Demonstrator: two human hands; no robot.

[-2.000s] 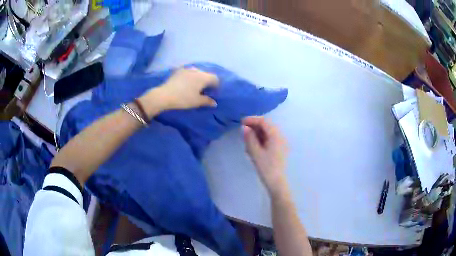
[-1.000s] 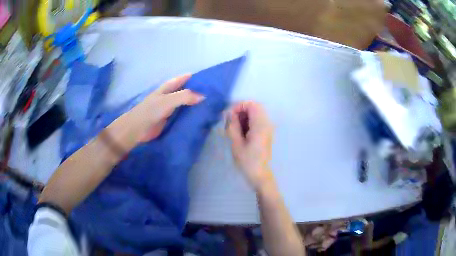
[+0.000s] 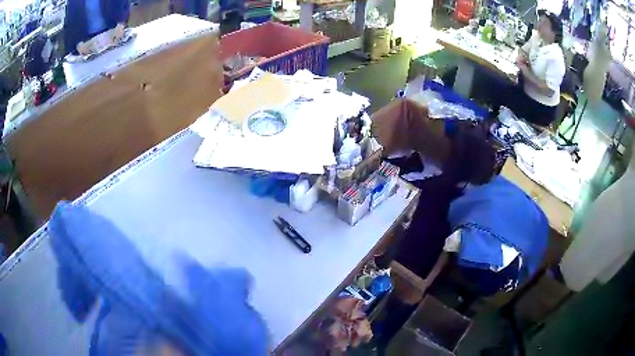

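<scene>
The blue garment (image 3: 132, 274) is blurred at the lower left, bunched and partly raised above the white-topped table (image 3: 209, 208). The black thread snips (image 3: 292, 234) lie on the table near its right end, below the papers. A small, blurred skin-toned patch shows against the cloth at the bottom edge. I cannot tell which hand it belongs to or how it grips. No other part of my hands is visible.
Papers (image 3: 306, 139) with a tape roll (image 3: 267, 123) lie at the table's far right end, beside small supply boxes (image 3: 355, 201). A red-and-blue crate (image 3: 278, 49) stands beyond. Blue cloth (image 3: 501, 219) hangs at right; a person (image 3: 543, 66) sits farther back.
The view has swung right, bringing the room and the table's right end into sight. My hands and forearms have left clear view. The garment now appears raised and bunched; the snips remain on the table.
</scene>
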